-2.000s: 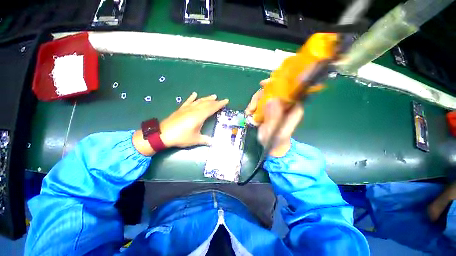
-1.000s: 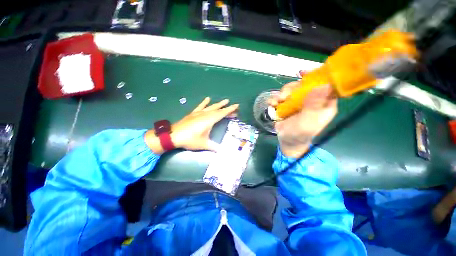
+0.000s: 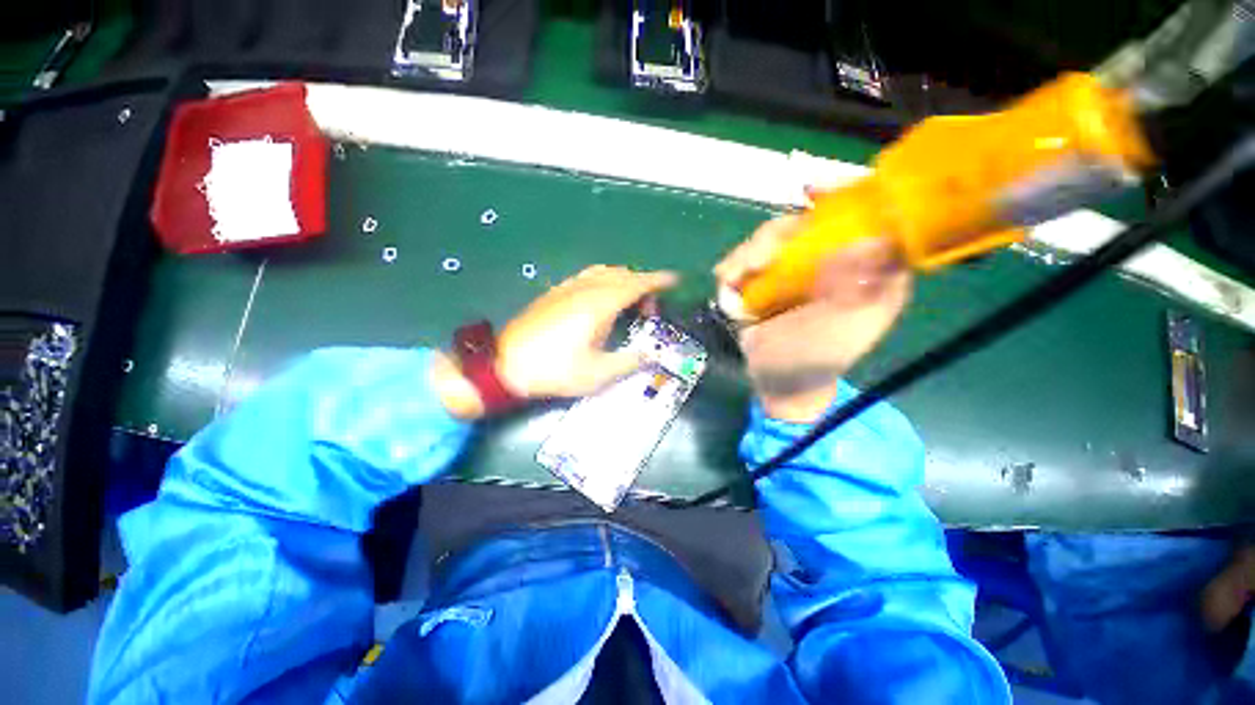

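The phone assembly (image 3: 619,420) lies tilted on the green bench, its silver-white area towards me and its dark top with green and orange spots away from me. My left hand (image 3: 585,331) is at its upper left, thumb against the left edge and fingers by the top end. My right hand (image 3: 826,310) is closed around the yellow-orange electric screwdriver (image 3: 950,186), both blurred. Its nose is just right of the phone's top, apart from it. The screw dish is not clearly visible under the hand and nose.
A red bin (image 3: 314,172) with white contents stands at upper left, several tiny pale parts (image 3: 452,263) beside it. A black parts tray (image 3: 83,455) is at far left. A black cable (image 3: 963,344) crosses at right; a waiting phone (image 3: 1185,379) lies beyond. Another person's hand shows at lower right.
The screwdriver moved right from the phone's top to over the dish, then slightly back left. The phone has turned, its near end swinging left. My left hand's fingers have drawn in.
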